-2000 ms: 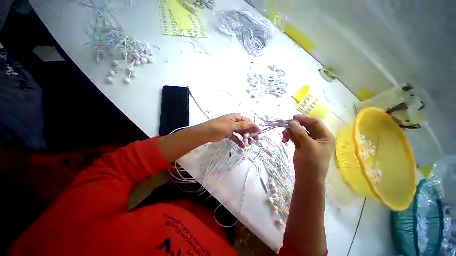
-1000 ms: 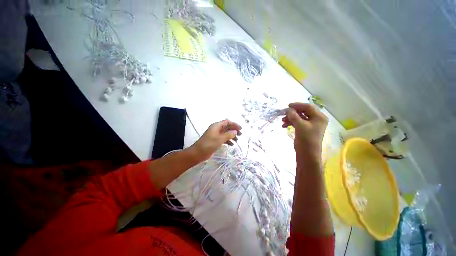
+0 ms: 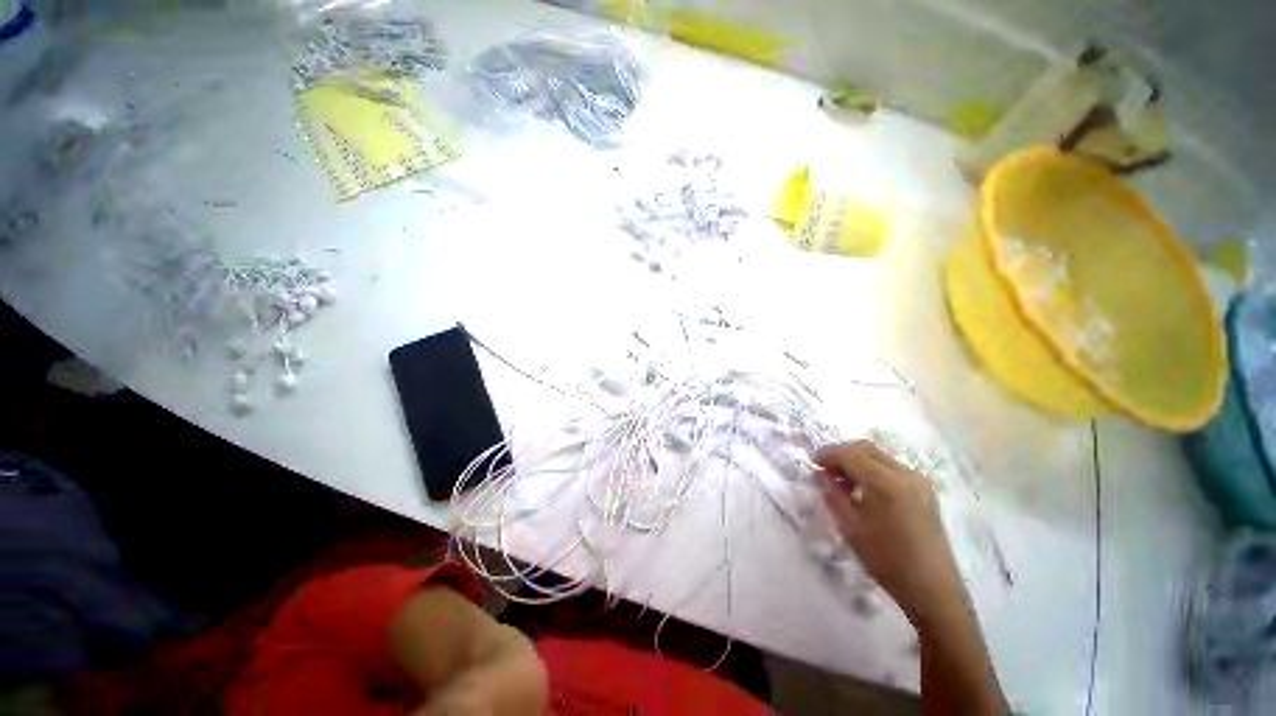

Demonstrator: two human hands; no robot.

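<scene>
A loose tangle of white earphone cables (image 3: 637, 462) lies in front of me, with its left loops over the table's near edge. White earphone heads (image 3: 844, 574) lie at its right end. My right hand (image 3: 889, 525) is at the right side of the tangle, fingers bent and touching the cords; whether they pinch one is unclear. My left hand (image 3: 483, 685) is low at the bottom edge, blurred and partly cut off, away from the tangle; its fingers cannot be made out. Small cable parts (image 3: 682, 210) lie in a cluster beyond the tangle.
A black smartphone (image 3: 445, 410) lies left of the tangle. More earphones (image 3: 266, 301) lie far left. A yellow sticker sheet (image 3: 367, 136), bagged cables (image 3: 560, 87) and a printed yellow item (image 3: 835, 224) lie further back. A yellow basket (image 3: 1119, 287) and green-teal basket (image 3: 1243, 462) stand right.
My left hand has dropped from above the tangle to the bottom edge. My right hand has come down from the small parts cluster to the tangle's right side. The view has turned.
</scene>
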